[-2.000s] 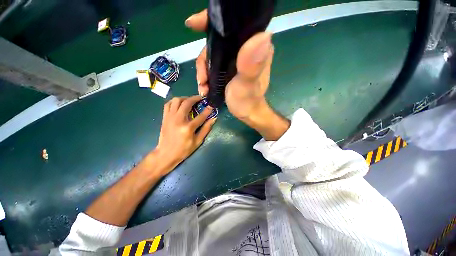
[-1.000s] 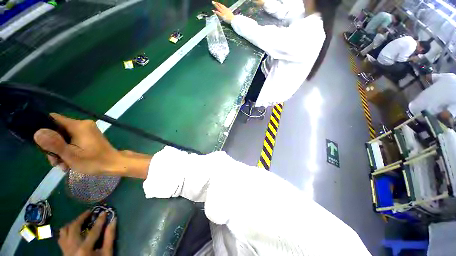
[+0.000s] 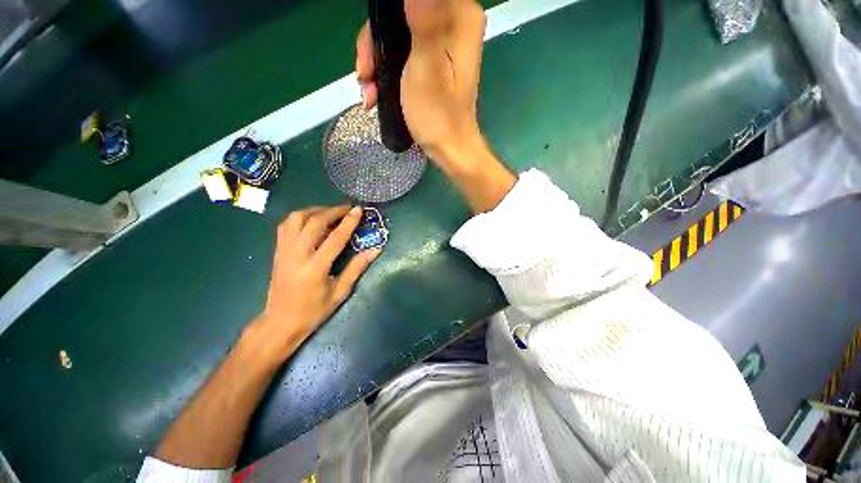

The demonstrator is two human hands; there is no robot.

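My left hand (image 3: 316,259) holds a small open smartwatch housing (image 3: 369,231) with a blue circuit board on the green bench, fingertips at its left side. My right hand (image 3: 439,80) grips the black electric screwdriver (image 3: 391,85), whose upper part is cut off by the top edge. Its lower end is over the round grey screw plate (image 3: 363,165); the bit tip is not visible. A second open housing (image 3: 252,160) lies by the pale rail, with two white-and-yellow batteries (image 3: 250,197) beside it.
Another housing (image 3: 114,141) lies on the green belt beyond the rail (image 3: 179,176). A metal bracket (image 3: 57,215) juts in at left. The black cable (image 3: 634,113) hangs at right. A clear bag (image 3: 734,17) lies top right, near a white sleeve (image 3: 831,38). A small orange-brown scrap (image 3: 64,358) lies left.
The view has swung back down to the bench from the aisle and other workers. The screwdriver, over the held housing two seconds ago, is now over the screw plate. My left hand still holds the housing.
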